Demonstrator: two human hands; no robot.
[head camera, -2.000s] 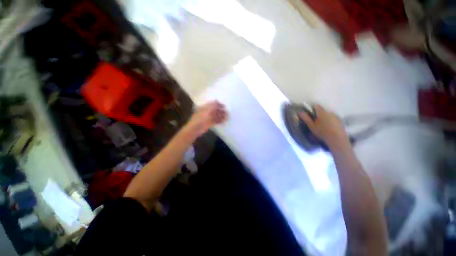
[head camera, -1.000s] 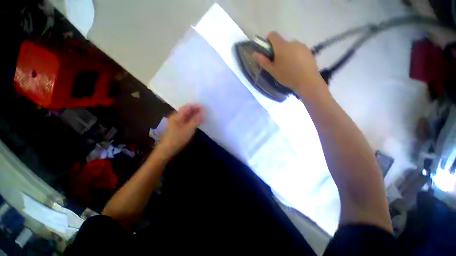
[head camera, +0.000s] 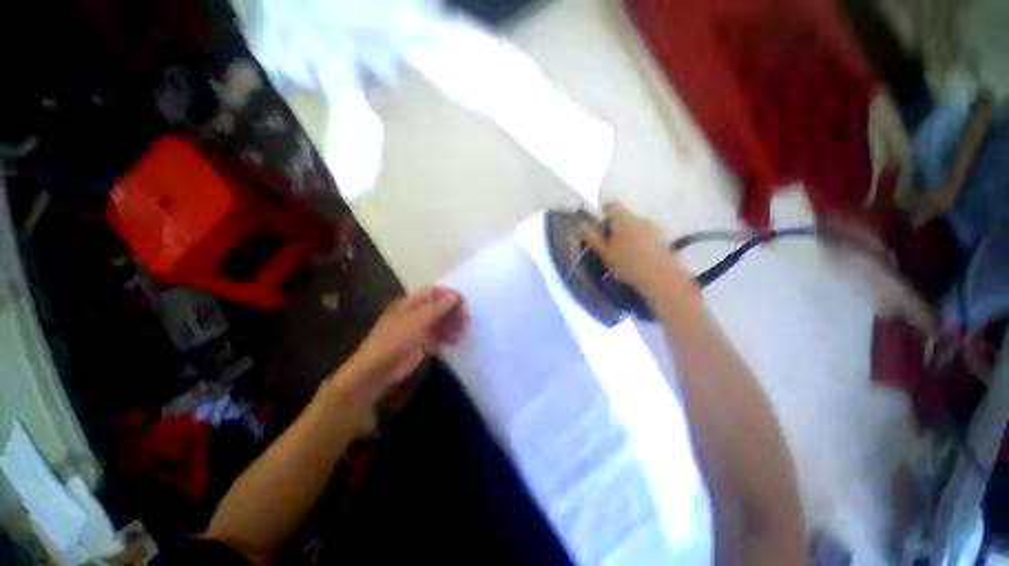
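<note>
The thin bluish-white fabric (head camera: 531, 365) lies along the near table edge. The brighter white strip (head camera: 636, 381) lies lengthwise on it. My right hand (head camera: 628, 252) is closed on the handle of the dark steam iron (head camera: 584, 276), whose soleplate covers the far part of the strip. My left hand (head camera: 429, 323) is at the fabric's left edge, fingers bent; whether it pinches the fabric is too blurred to tell. My right forearm hides part of the table beside the strip.
Spare white pieces (head camera: 520, 97) lie beyond the work. A thin tan ruler (head camera: 662, 80) lies by the red cloth (head camera: 763, 94). Another person's arm (head camera: 965, 166) shows at the right. The iron's cord and hose (head camera: 736, 252) trail right. A red stool (head camera: 177, 216) stands on the floor at left.
The iron has moved along the strip to its far end. The view has shifted, bringing the white pieces and red cloth back in. My left hand stays near the fabric's left edge.
</note>
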